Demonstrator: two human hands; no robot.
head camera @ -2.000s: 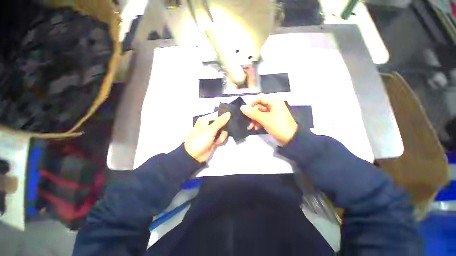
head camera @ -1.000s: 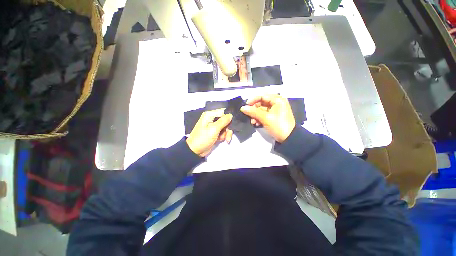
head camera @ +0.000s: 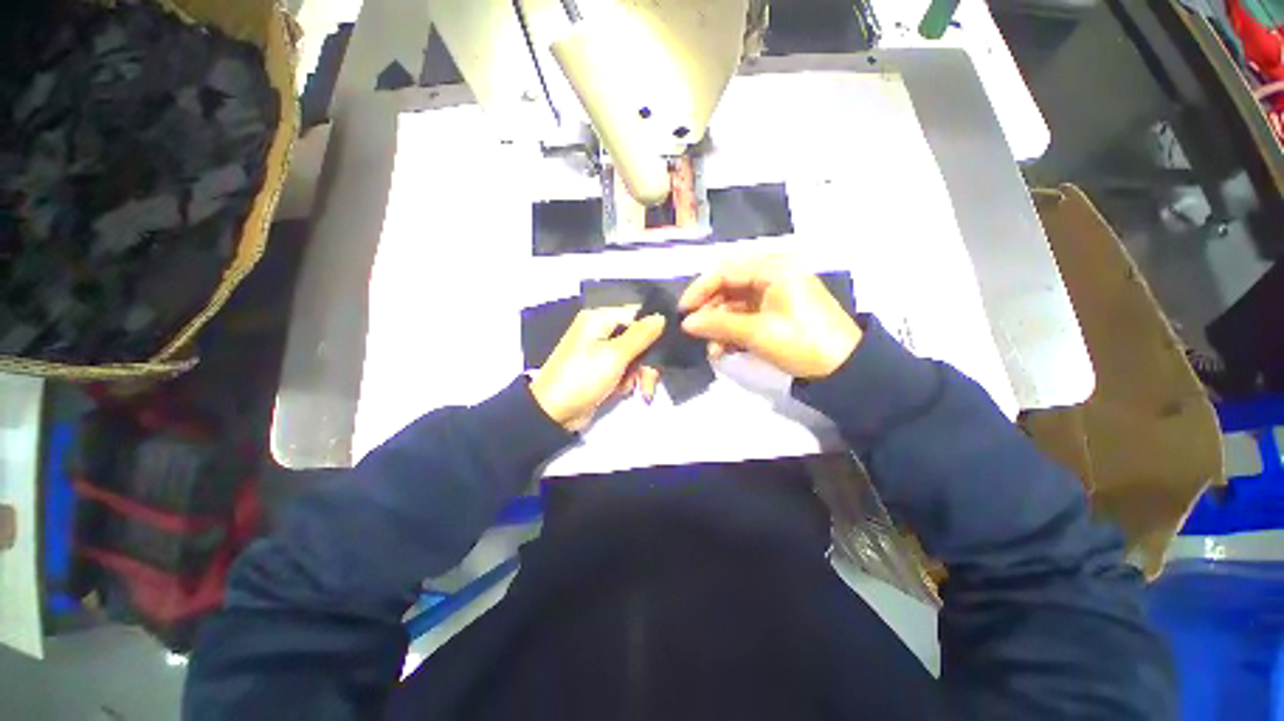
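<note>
My left hand [head camera: 596, 369] and my right hand [head camera: 772, 318] meet over the white work sheet [head camera: 465, 268]. Both pinch a small black tab [head camera: 662, 306] between thumb and fingers. Its exact fold cannot be told against the black pieces behind it. Black fabric strips [head camera: 549, 331] lie under and beside my hands, partly hidden by them. Behind, another black strip [head camera: 753, 210] lies under the presser clamp [head camera: 656, 234], which has a reddish-orange centre. The cream sewing machine head [head camera: 648, 85] stands above the clamp.
A brown tab carton [head camera: 276, 169] full of black pieces stands at the far left. Another brown carton [head camera: 1148, 380] is at the right, beside the grey table edge [head camera: 1049, 352]. A green item [head camera: 938, 17] lies at the top right. Red and black material [head camera: 162, 507] is at lower left.
The head view has shifted since two seconds ago. The tab, earlier held up as a pointed diamond, now sits lower and flatter against the strips. My right hand has turned flatter over it.
</note>
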